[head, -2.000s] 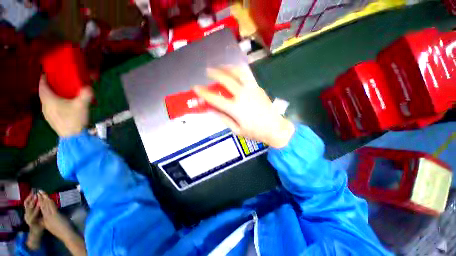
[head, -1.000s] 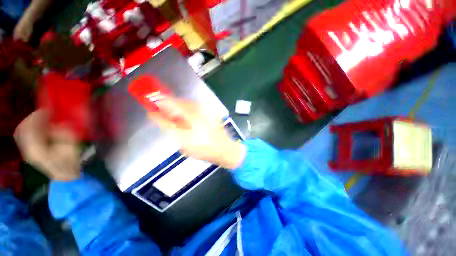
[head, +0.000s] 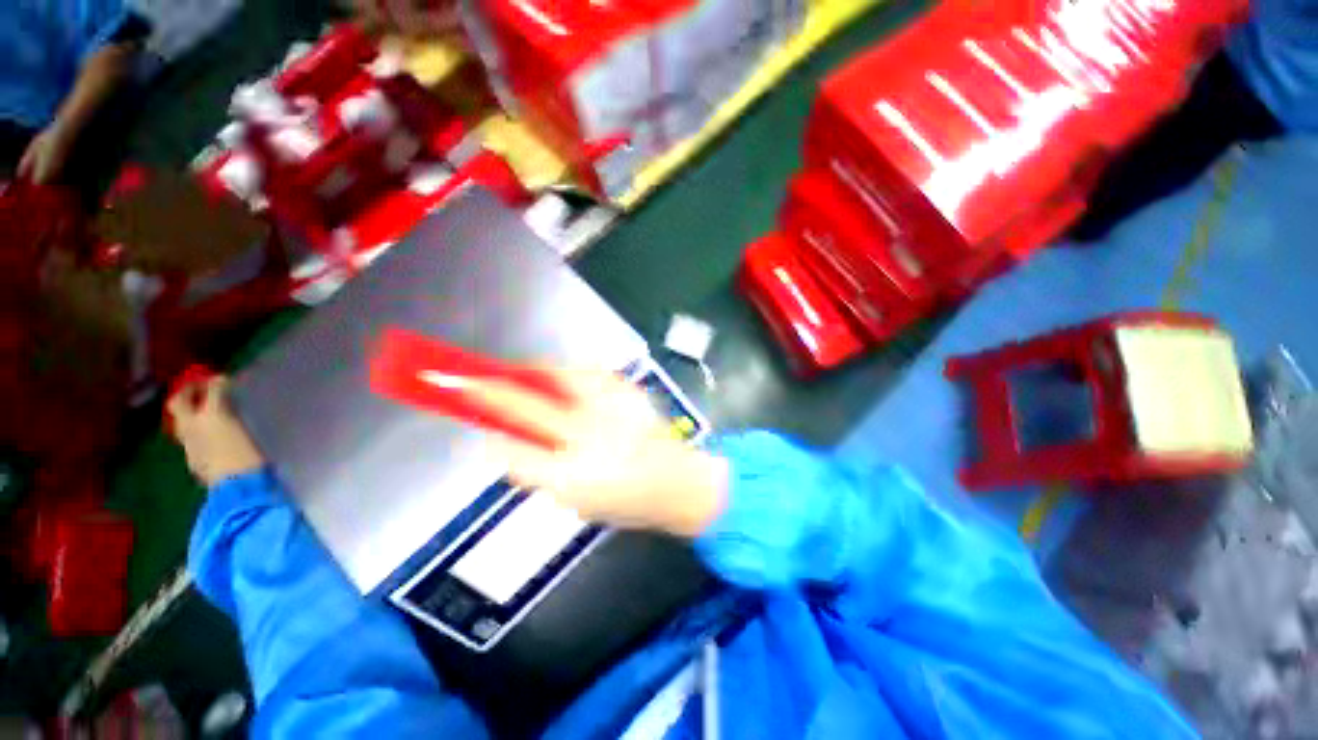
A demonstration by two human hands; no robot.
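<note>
The weighing scale (head: 340, 412) stands in front of me, turned at an angle, its blue-edged panel and pale display nearest me. My right hand (head: 614, 455) is over the plate and holds a slim red product box (head: 455, 379), blurred; whether the box touches the plate I cannot tell. My left hand (head: 217, 434) is at the left edge of the plate with its fingers around another red box (head: 185, 388), which is mostly hidden.
Loose red boxes (head: 340, 145) lie jumbled beyond the scale. Stacked boxes (head: 665, 87) stand on a yellow board. Shiny red blocks (head: 954, 145) line the right belt edge. A white paper (head: 690, 337) lies right of the scale. A red stool (head: 1178, 390) is on the floor. Another person's arm (head: 80, 101) shows top left.
My left hand has moved down and closer to the scale's left edge. My right hand keeps its red box over the plate, now tilted flatter. The view has shifted slightly.
</note>
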